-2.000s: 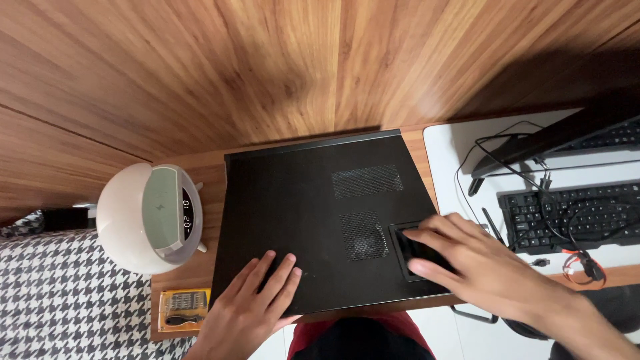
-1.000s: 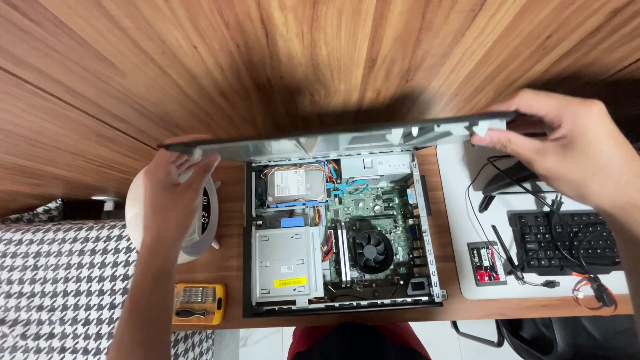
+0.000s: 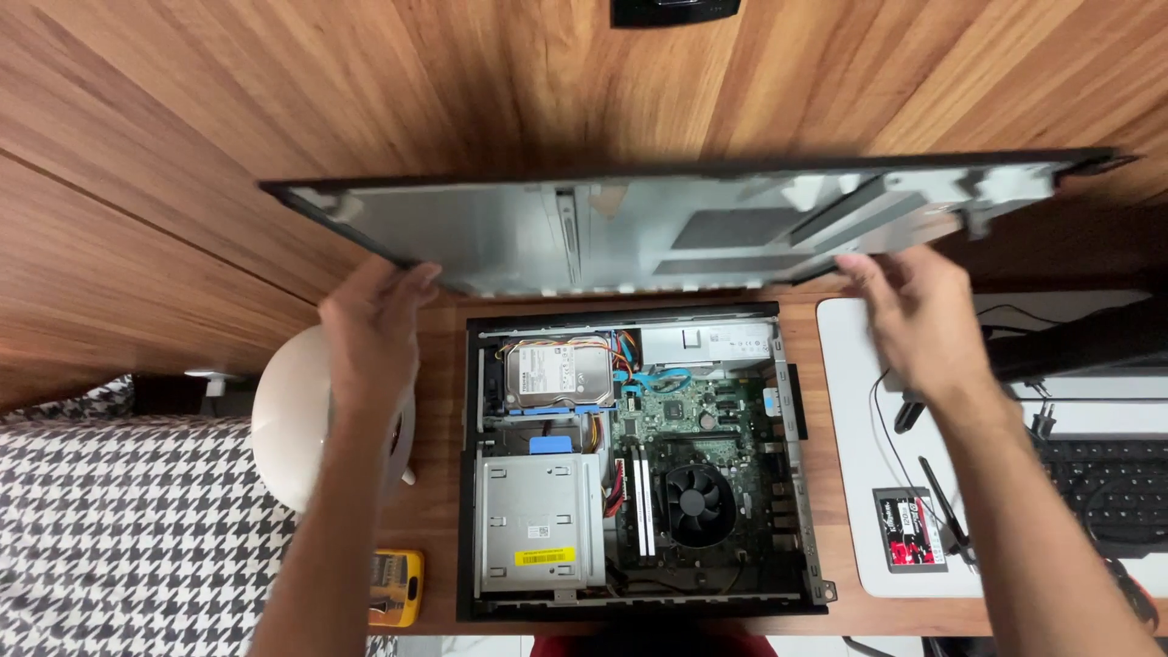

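My left hand (image 3: 374, 319) and my right hand (image 3: 917, 306) grip the two lower corners of a metal computer side panel (image 3: 511, 228), its bare inner face towards me. The panel is tilted up behind the desktop computer case (image 3: 467, 456) and apart from it. Inside the exposed case are a hard drive (image 3: 558, 372) at the upper left, a drive cage (image 3: 531, 493) below it, a power supply (image 3: 707, 344) at the upper right, a green motherboard (image 3: 675, 409), memory modules (image 3: 644, 511) and a black CPU fan (image 3: 698, 505).
A round white lamp (image 3: 287, 420) and a yellow screwdriver bit set (image 3: 398, 589) stand left of the case. On the white surface (image 3: 849, 438) at the right lie a boxy solid-state drive (image 3: 910, 531), a keyboard (image 3: 1109, 484) and cables. A wooden wall (image 3: 547, 82) rises behind.
Two seconds ago the panel covered the case, with both hands on it. It has been lifted off, baring the inside, and has since moved up and back towards the wooden wall.
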